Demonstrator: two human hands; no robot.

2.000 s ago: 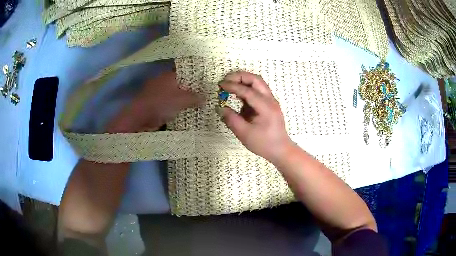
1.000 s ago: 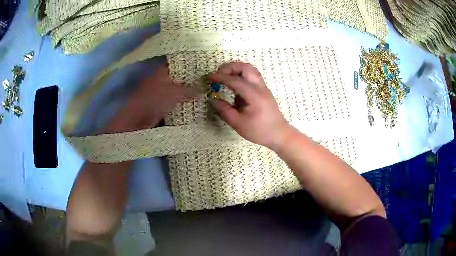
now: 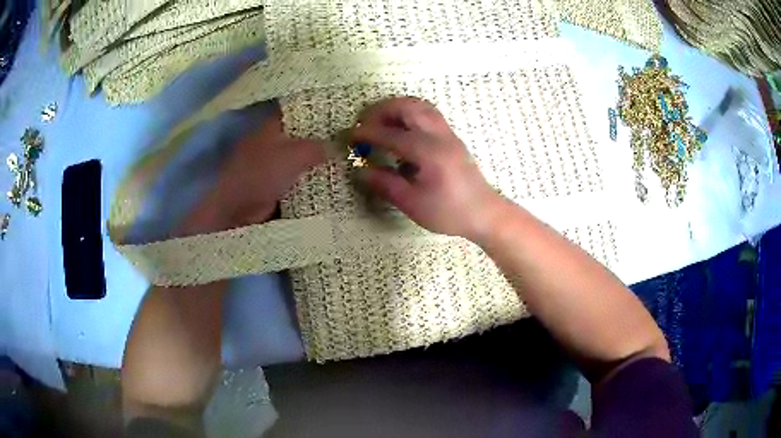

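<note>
A cream woven tote bag body [image 3: 411, 299] lies flat on the table. Its pale handle [image 3: 214, 252] loops out to the left. My left hand [image 3: 248, 171] reaches through the loop to the bag's left edge; it is blurred, and its fingertips are hidden at the weave. My right hand [image 3: 420, 162] is over the bag near that edge, thumb and fingers curled around a small gold and blue metal fitting [image 3: 358, 154].
A gold hardware pile [image 3: 659, 120] with blue bits lies right, beside a clear plastic bag [image 3: 745, 171]. A black phone [image 3: 83, 229] and small metal pieces [image 3: 30, 158] lie left. Stacked woven bags are at upper left [image 3: 171, 43] and upper right [image 3: 736, 30].
My right hand and the fitting have moved slightly left and up, closer to my left hand. The bag and pile sit a little higher in view, and the phone a little lower.
</note>
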